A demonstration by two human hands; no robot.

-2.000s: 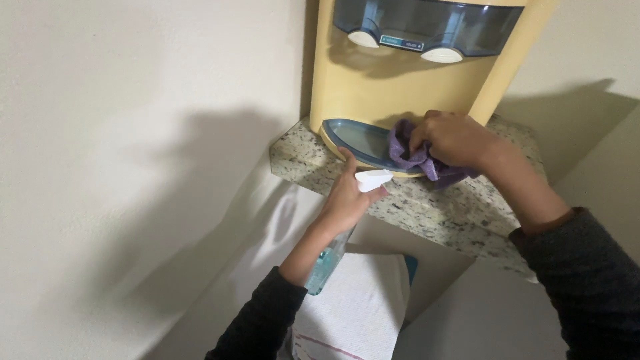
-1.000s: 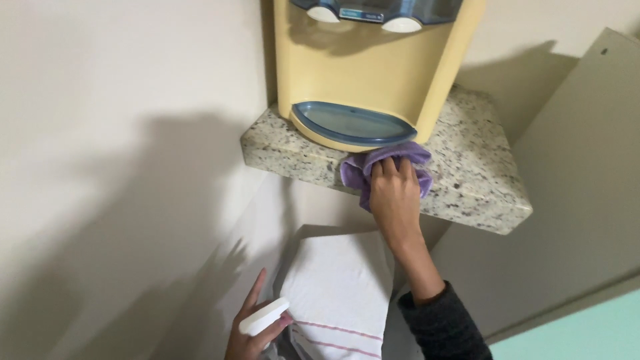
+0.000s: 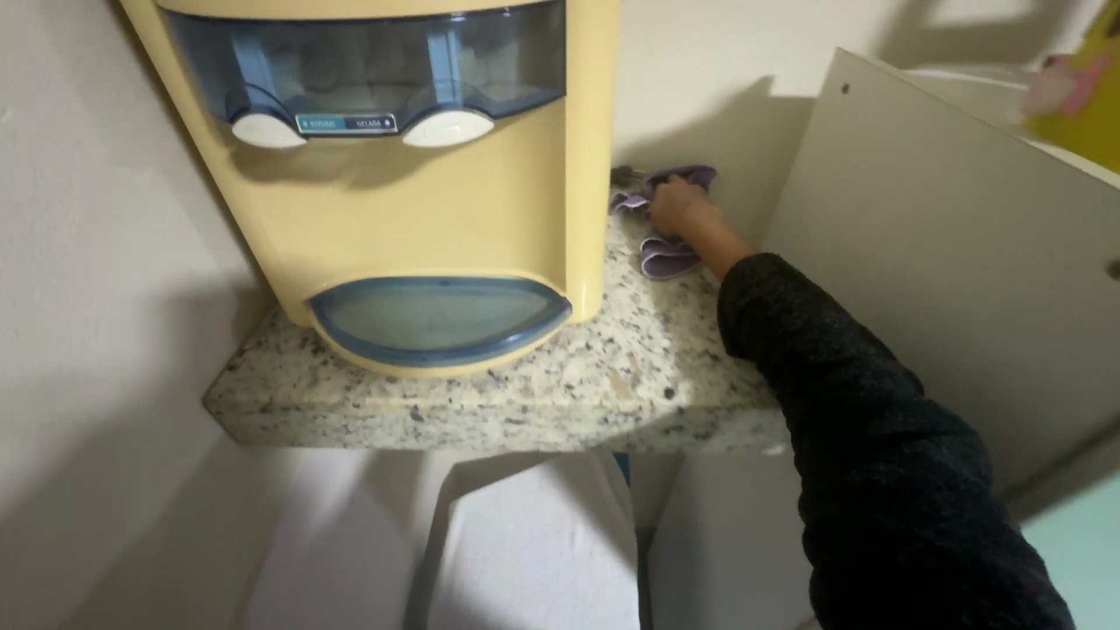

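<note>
My right hand [image 3: 681,210] grips a purple cloth [image 3: 670,261] and presses it on the granite shelf [image 3: 516,398], near its back, to the right of the yellow water dispenser [image 3: 394,219]. Folds of the cloth stick out on both sides of my fingers. The dispenser stands on the shelf, its blue-rimmed drip tray [image 3: 442,319] at the front and two white taps [image 3: 448,129] under a smoky panel. My left hand is out of view.
Below the shelf a white cloth [image 3: 538,551] covers something. A pale panel [image 3: 945,262] rises right of the shelf, with a yellow and pink item [image 3: 1072,87] behind it. The wall [image 3: 87,262] is close on the left.
My right hand has moved with the purple cloth from the shelf's front edge to beside the dispenser. My left hand, earlier at a white spray nozzle, has left the view. The view has shifted.
</note>
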